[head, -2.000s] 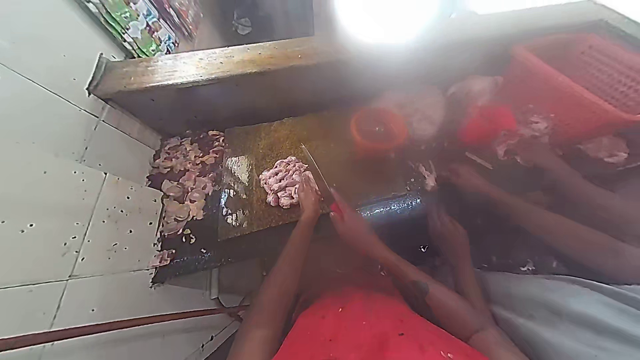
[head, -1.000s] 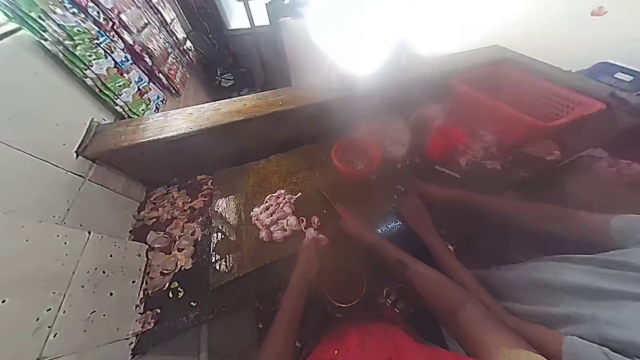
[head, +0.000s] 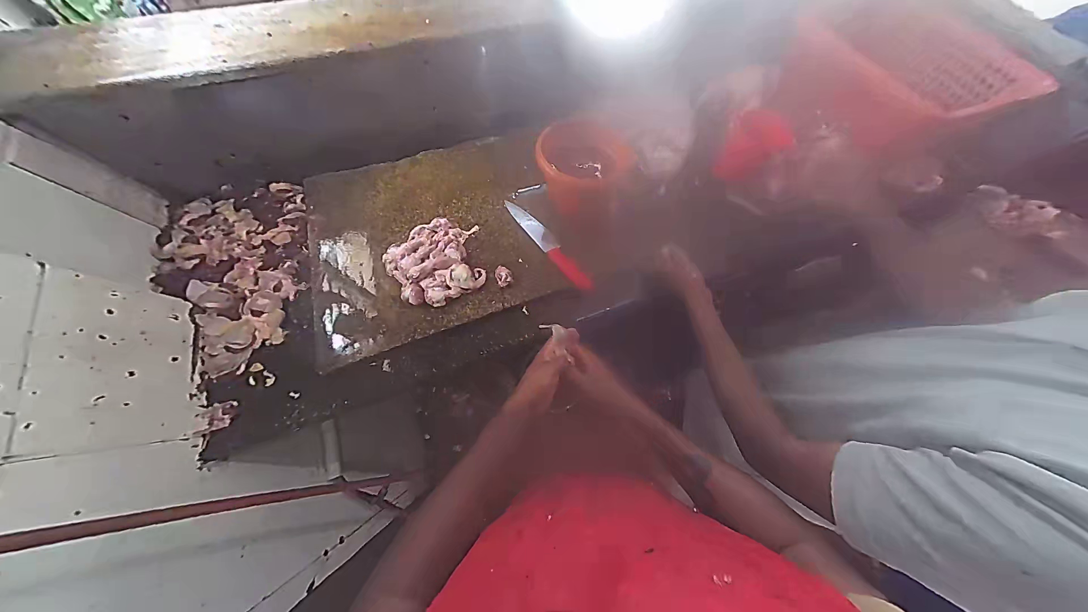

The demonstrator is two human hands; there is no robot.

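My left hand (head: 541,374) and my right hand (head: 592,374) meet in front of my body, near the front edge of the cutting board (head: 484,178). Between their fingers is a small piece of raw meat (head: 558,337). A pile of raw meat pieces (head: 433,263) lies on the board, with one small piece (head: 503,275) just right of it. A knife (head: 548,245) with a red handle rests on the board, blade toward the back left. Behind it stands an orange plastic container (head: 585,166).
Skin or meat scraps (head: 238,280) lie left of the board beside the tiled wall (head: 102,357). A raised ledge (head: 255,42) runs behind. At right are a red plastic basket (head: 926,68), more meat (head: 1020,212) and a co-worker's arm (head: 739,382) in a grey sleeve.
Two seconds ago the knife was in my right hand; now it lies on the board. My hands have come together off the board's front edge with a meat piece. The view has tilted down.
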